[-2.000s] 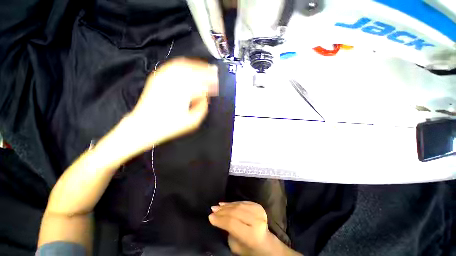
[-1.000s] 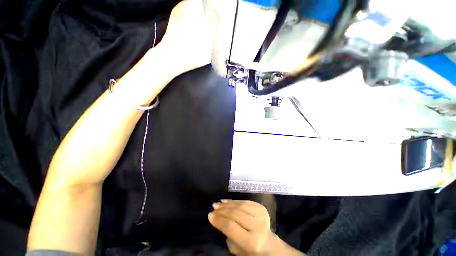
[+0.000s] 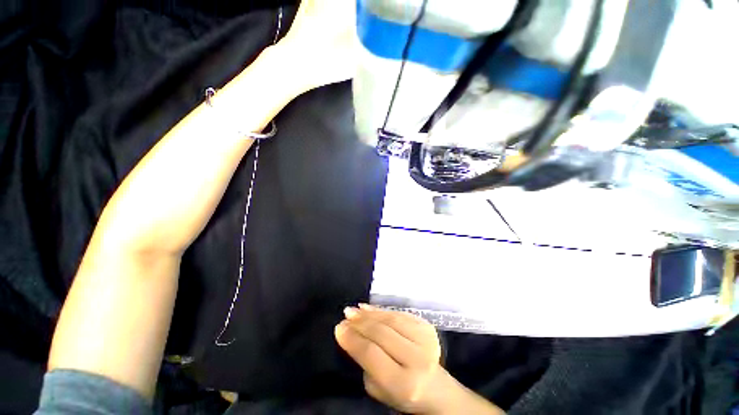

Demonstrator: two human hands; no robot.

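A black garment [image 3: 316, 227] lies under the lit presser foot [image 3: 395, 146] of the sewing machine [image 3: 454, 73], its straight edge running down from there. A thin white stitch line runs down the cloth left of that edge. My left hand [image 3: 324, 40] lies on the cloth left of the machine head, at the top edge of the picture; its fingers are overexposed and partly hidden. My right hand [image 3: 397, 357] has its fingers curled and its fingertips on the garment's edge at the table's front rim, gripping the cloth.
The white table [image 3: 502, 292] has a ruler strip [image 3: 437, 318] along its front. A thin pointed tool [image 3: 506, 220] lies on it behind a dark seam. A black phone [image 3: 677, 275] lies at the right. Dark textured cloth [image 3: 600, 373] hangs below the table. A blurred black cable loops before the machine head.
The view has shifted, and the machine head now covers more of it. My left hand has moved from beside the presser foot up the cloth. My right hand stays at the lower cloth edge.
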